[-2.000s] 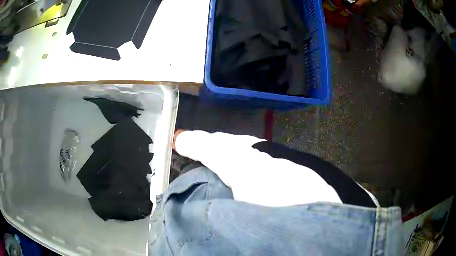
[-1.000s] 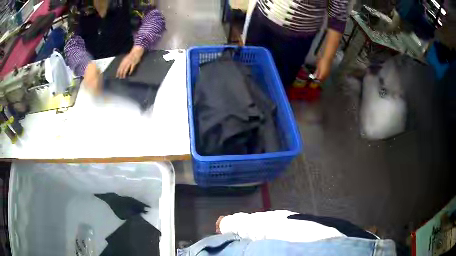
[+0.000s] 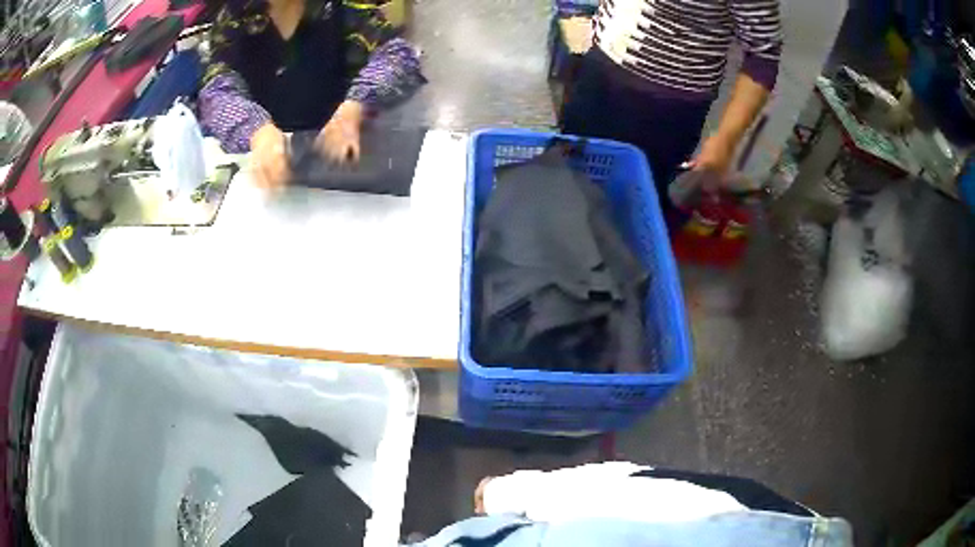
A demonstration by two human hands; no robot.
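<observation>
A white-grey tub (image 3: 400, 449) is at the lower left. Black fabric pieces (image 3: 305, 511) and a small clear, shiny item (image 3: 199, 511) lie in it. A blue slatted crate (image 3: 575, 397) at the centre holds a heap of dark fabric (image 3: 543, 230). At the bottom edge are my pale blue denim and a white and black garment part that looks like a sleeve. A small skin-coloured bit, perhaps my right hand (image 3: 481, 495), shows at its left end. It is mostly hidden and what it does cannot be told. My left hand is out of the picture.
A seated person's hands lie on black fabric (image 3: 374, 162) on a white table (image 3: 321, 267), beside a sewing machine (image 3: 107, 160). A person in a striped top (image 3: 679, 43) stands behind the crate. A red object (image 3: 714, 240) and a whitish bundle (image 3: 868, 310) are on the floor.
The view has tilted up, bringing both people into view, then shifted slightly left. The black fabric on the table has moved under the seated person's hands. The tub's pieces look unchanged.
</observation>
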